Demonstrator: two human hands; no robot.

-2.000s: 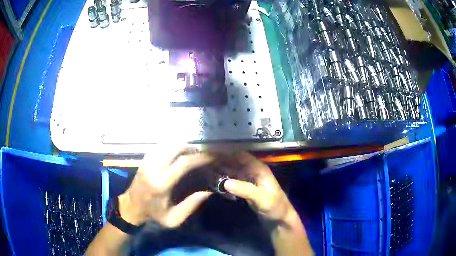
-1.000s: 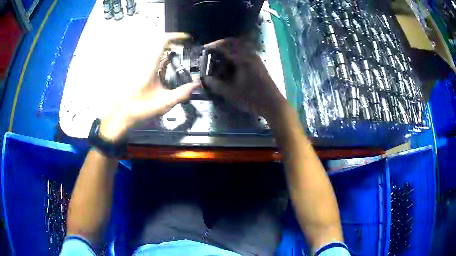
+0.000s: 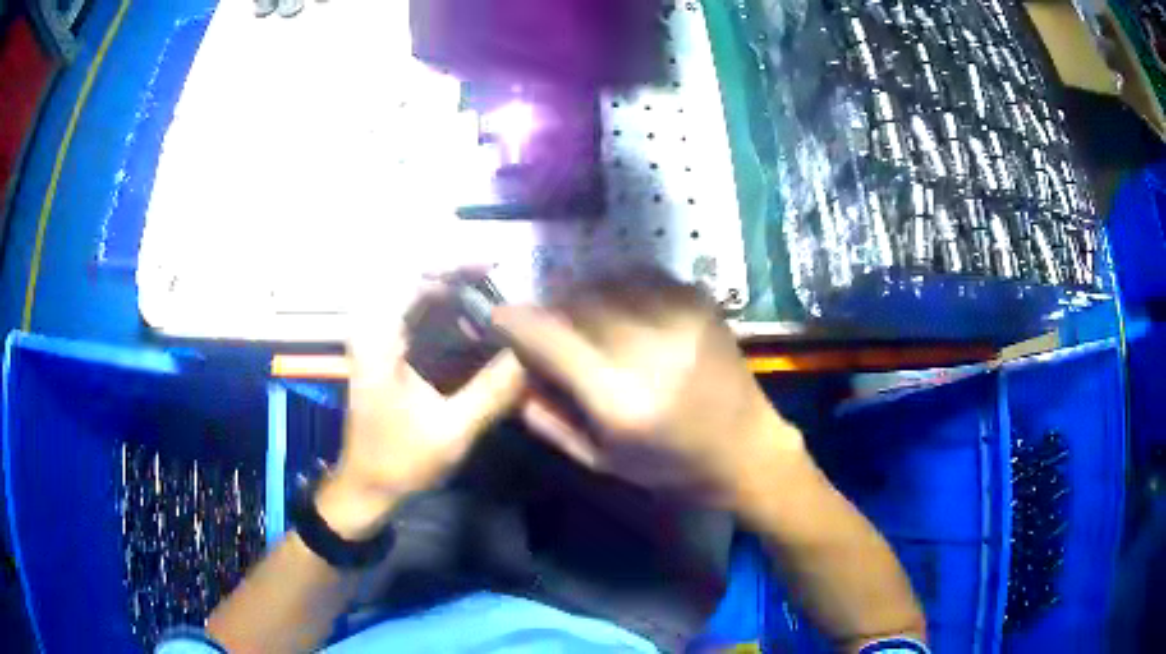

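My left hand (image 3: 416, 415), with a black band on its wrist, is curled around a silver and dark metal part (image 3: 476, 304) over the bench's front edge. My right hand (image 3: 652, 383) is blurred and meets it from the right, its fingers at the same part. I cannot tell whether the right hand holds something of its own. Behind the hands, the dark fixture (image 3: 563, 166) stands on the white perforated plate (image 3: 294, 205), lit purple-white under the dark marking head (image 3: 537, 38).
A plastic-lined tray of silver parts (image 3: 946, 153) lies right of the plate, past a green strip (image 3: 763, 192). Blue bins with dark parts stand at the left (image 3: 77, 371) and right (image 3: 1061, 383). An orange-brown bench edge (image 3: 818, 363) runs nearest me.
Both hands have drawn back from the fixture to the bench's front edge and come together around the part. The fixture is uncovered and lit purple-white again.
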